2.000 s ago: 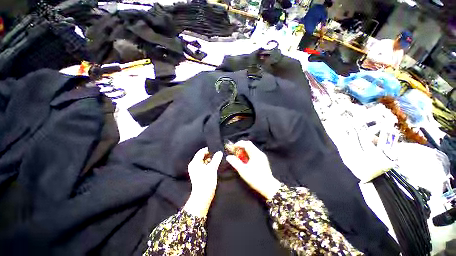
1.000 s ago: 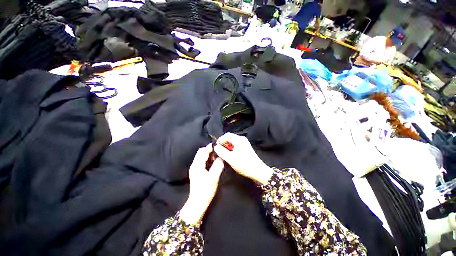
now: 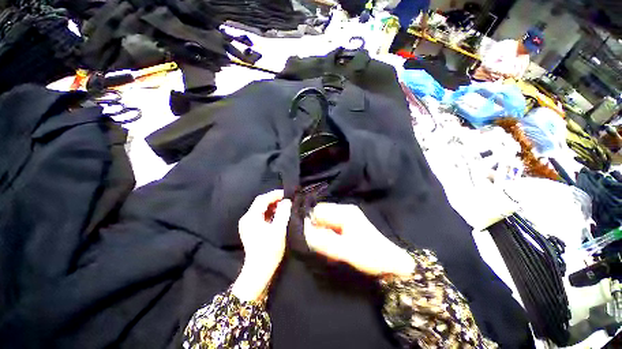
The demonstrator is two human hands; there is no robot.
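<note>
A dark navy suit jacket lies on the table in front of me, with a black hanger rising from its collar opening. My left hand pinches the dark cloth edge just below the collar opening. My right hand is beside it on the right, blurred, with its fingers curled at the same cloth. A small red item shows in its fingers, mostly hidden; I cannot tell its shape. The exact grip of the right fingertips is unclear.
Another dark jacket lies at the left. An orange-handled tool is at the upper left, near dark garments. Light blue plastic bags and brown fluffy trim are at the upper right. Long black strips or hangers lie at the right. A person stands far back.
My hands were close together at the cloth edge a second ago; the right has moved right and down, away from the left. The view has shifted slightly, so the surroundings sit further left.
</note>
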